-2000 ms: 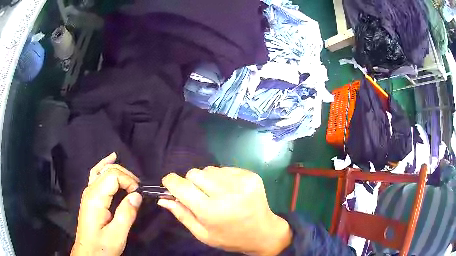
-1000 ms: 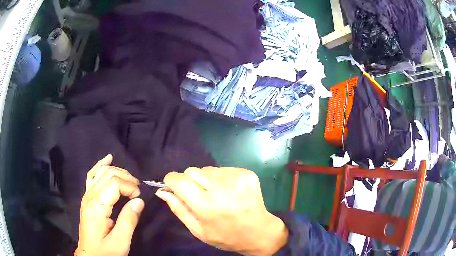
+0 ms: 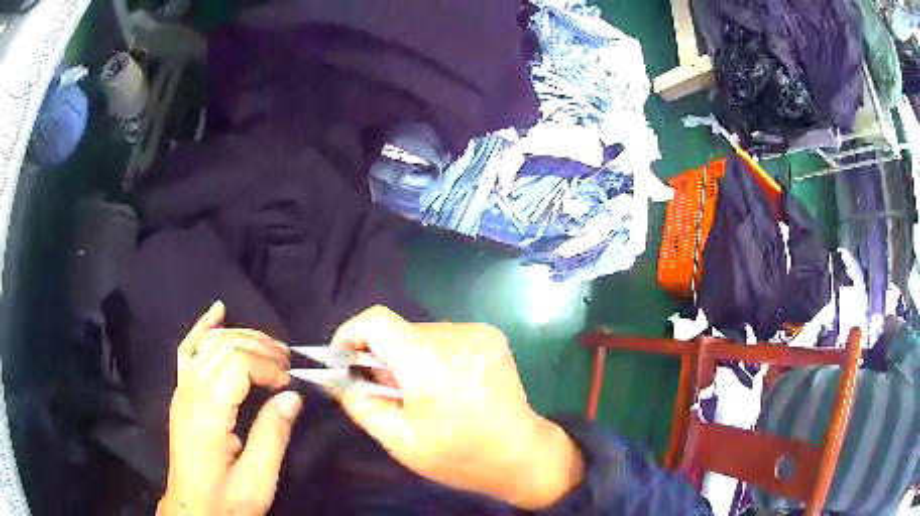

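A dark purple-black garment (image 3: 293, 227) lies folded and draped in front of me. My left hand (image 3: 232, 413) is at its lower part, fingers bent and thumb close below the index fingertip. The dark fold between these fingertips is hardly visible. My right hand (image 3: 454, 403) holds small silver thread snips (image 3: 328, 367). Their two blades are spread apart and point left, with the tips at my left fingertips. My right fingers hide the rear of the snips.
Dark purple cloth (image 3: 373, 60) lies above the garment. A light blue and white cloth heap (image 3: 565, 171) is beyond it. An orange basket (image 3: 686, 232) with dark cloth and a reddish-brown chair (image 3: 757, 454) stand right. Thread cones (image 3: 123, 86) are upper left.
The snips' blades, close together one second ago, are now spread apart. My right hand has turned slightly and its fingers have moved up a little. My left hand has shifted slightly right.
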